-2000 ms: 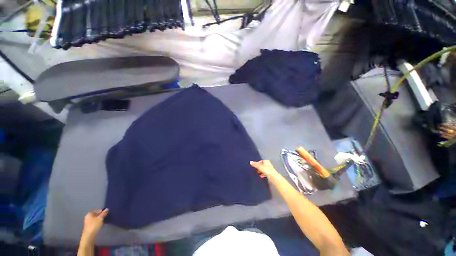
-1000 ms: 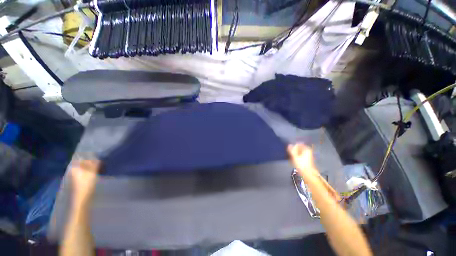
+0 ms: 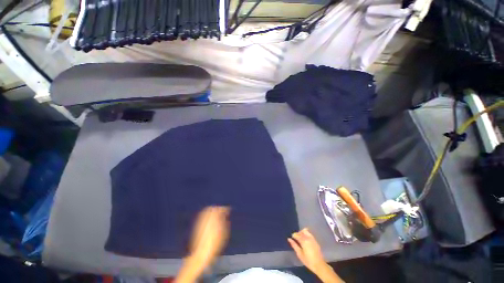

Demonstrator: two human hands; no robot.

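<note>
A navy garment (image 3: 204, 166) lies spread nearly flat on the grey padded ironing table (image 3: 72, 193), narrower at its far end. My left hand (image 3: 211, 229) is blurred and over the near middle of the garment; whether it touches or grips the cloth cannot be told. My right hand (image 3: 303, 243) is at the garment's near right corner, fingers curled at the edge; its grip is unclear. The steam iron (image 3: 353, 213), with an orange-brown handle, rests on the table to the right of the garment.
A crumpled navy heap (image 3: 331, 99) lies at the far right. A grey sleeve board (image 3: 132, 83) stands along the far left edge, with a dark phone (image 3: 138, 115) near it. A pale blue tray (image 3: 406, 207) and yellow hose (image 3: 436, 166) are right of the iron. Hangers (image 3: 149, 22) hang above.
The garment, lifted at its near edge by both hands a second ago, now lies down on the table. My left hand has moved right from its left corner. My right hand has come nearer to me.
</note>
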